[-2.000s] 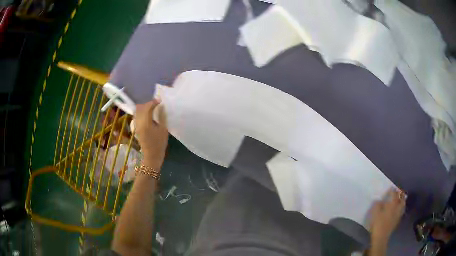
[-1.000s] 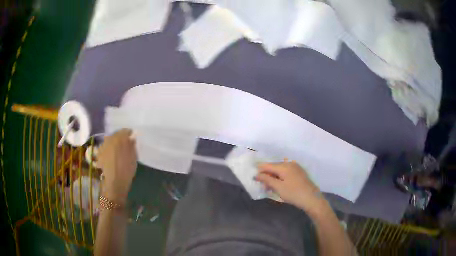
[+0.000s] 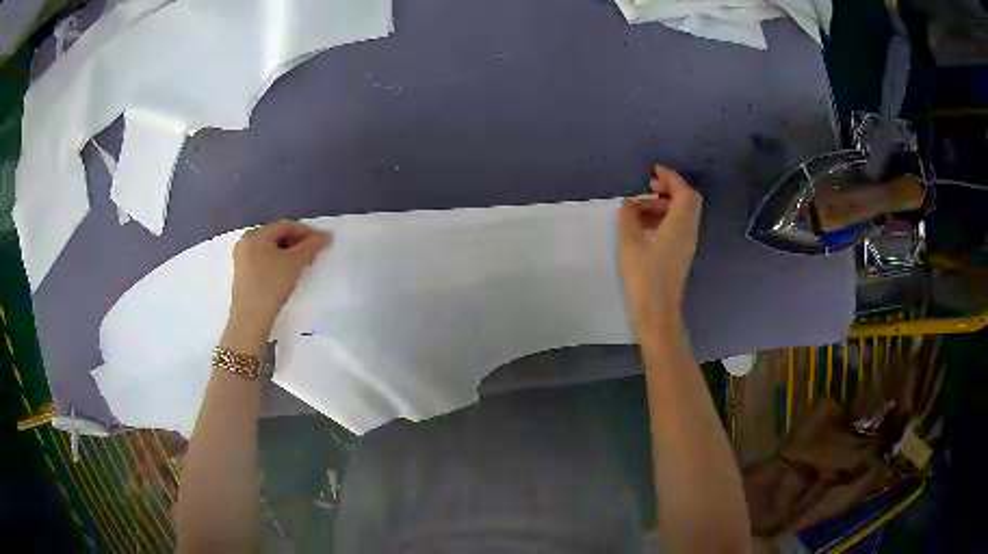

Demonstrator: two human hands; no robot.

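Observation:
A white cut garment panel [image 3: 466, 281] lies flat across the near part of the grey-purple padded table, its long edge running along the far side. My left hand [image 3: 271, 265] pinches at this far edge, left of the panel's middle, with a bracelet on the wrist. My right hand [image 3: 659, 243] is at the panel's far right corner, thumb and finger together on the edge. Whether a narrow tape lies between my fingers is too small to tell. The near edge has a step and a pointed part towards my body.
A steam iron [image 3: 834, 206] with a brown handle rests at the right edge. White panels [image 3: 206, 65] lie at the far left, with more white fabric [image 3: 715, 13] at the far right. Yellow wire baskets [image 3: 856, 363] hang at both front corners.
The panel now lies with a long straight edge away from me. Both hands have moved to that far edge. The view has shifted right, bringing the iron into sight.

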